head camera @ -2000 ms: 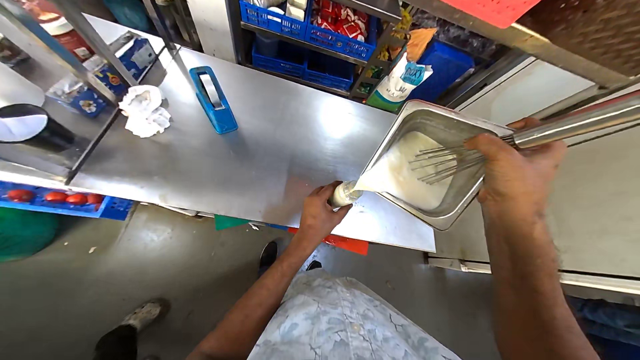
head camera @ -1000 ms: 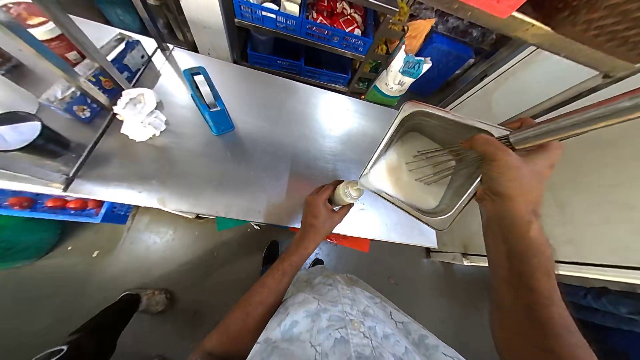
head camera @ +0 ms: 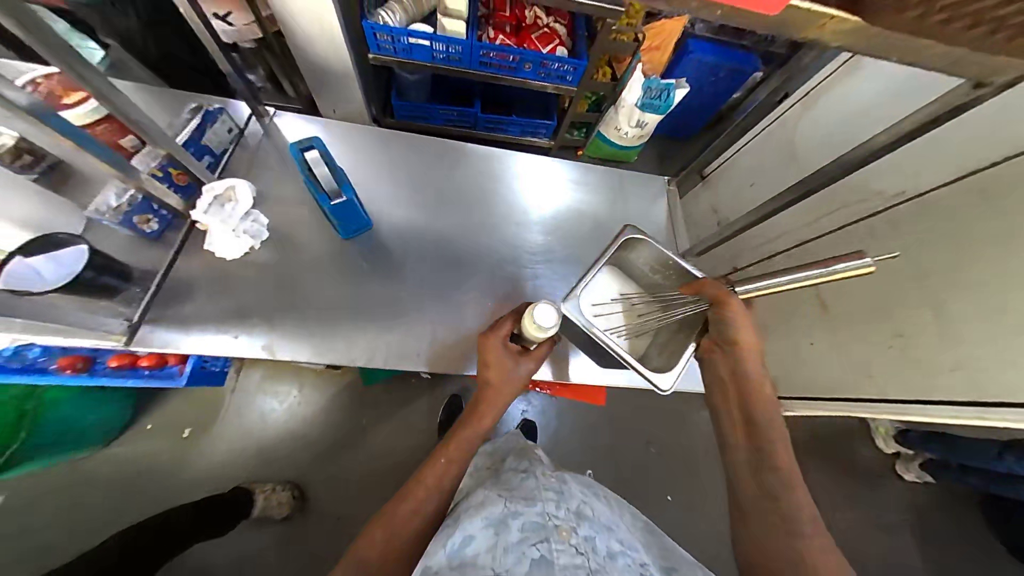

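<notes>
My left hand (head camera: pixel 512 352) is closed around a small bottle (head camera: pixel 541 318) filled with white liquid, upright at the front of the steel counter. Just right of the bottle is a deep rectangular steel container (head camera: pixel 582 336), tilted, with white liquid (head camera: pixel 612 300) inside. My right hand (head camera: pixel 724 316) grips the container's right side and holds a balloon whisk (head camera: pixel 800 278) against it. The whisk's wires reach over the liquid; its steel handle points right. Some of the fingers of my right hand are hidden behind the container.
On the steel counter (head camera: pixel 384 296) lie a blue tape dispenser (head camera: pixel 346 210) and crumpled white paper (head camera: pixel 230 220). A black container (head camera: pixel 104 272) stands left. Blue crates (head camera: pixel 528 66) and a bag (head camera: pixel 628 120) are behind. A wall closes off the right. Another person's shoe (head camera: pixel 274 501) shows at lower left.
Liquid was pouring from the container into the bottle two seconds ago; the pouring has stopped. The container has tipped back and its contents have settled lower. The bottle stands more upright.
</notes>
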